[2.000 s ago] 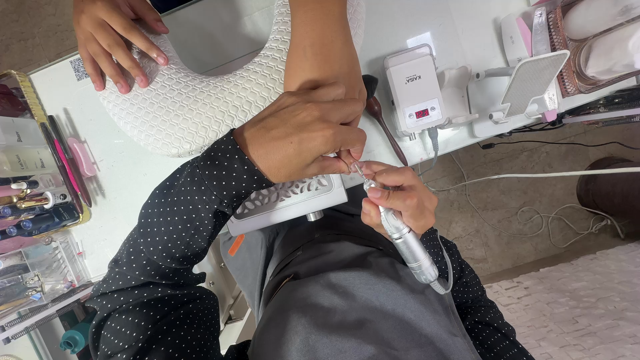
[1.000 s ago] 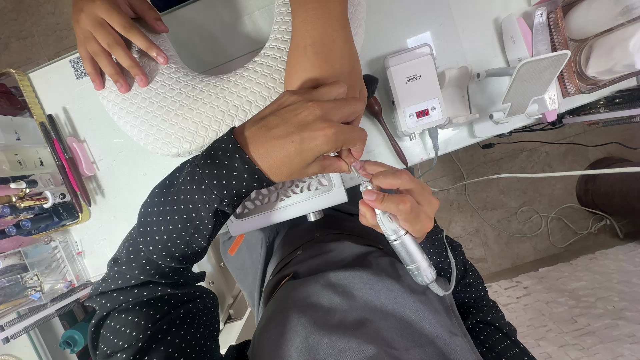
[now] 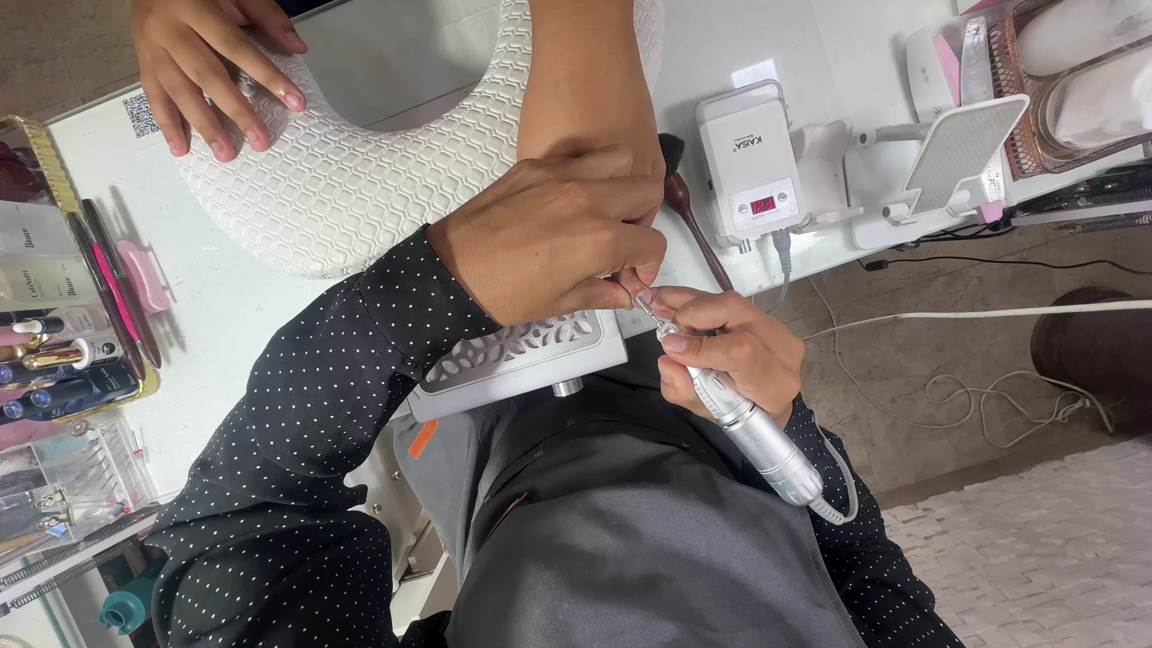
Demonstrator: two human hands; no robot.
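My right hand (image 3: 738,346) grips the silver handpiece of an electric nail drill (image 3: 765,441), its bit pointing up and left at a fingertip. My left hand (image 3: 567,238) is closed around a finger of another person's hand, which lies mostly hidden beneath it. That person's forearm (image 3: 589,81) rests over a white textured curved cushion (image 3: 360,193). The person's other hand (image 3: 211,72) lies on the cushion's left end. Below my left hand is a nail dust collector (image 3: 531,360) with a leaf-pattern grille. The exact contact of bit and nail is too small to tell.
A white drill control box (image 3: 751,162) with a lit display stands at right, beside a dark-handled brush (image 3: 693,225) and a phone stand (image 3: 967,153). A wire basket (image 3: 1012,117) sits at the far right. Bottles and pens fill a gold-edged tray (image 3: 148,382) at left. Cables hang by the table's edge.
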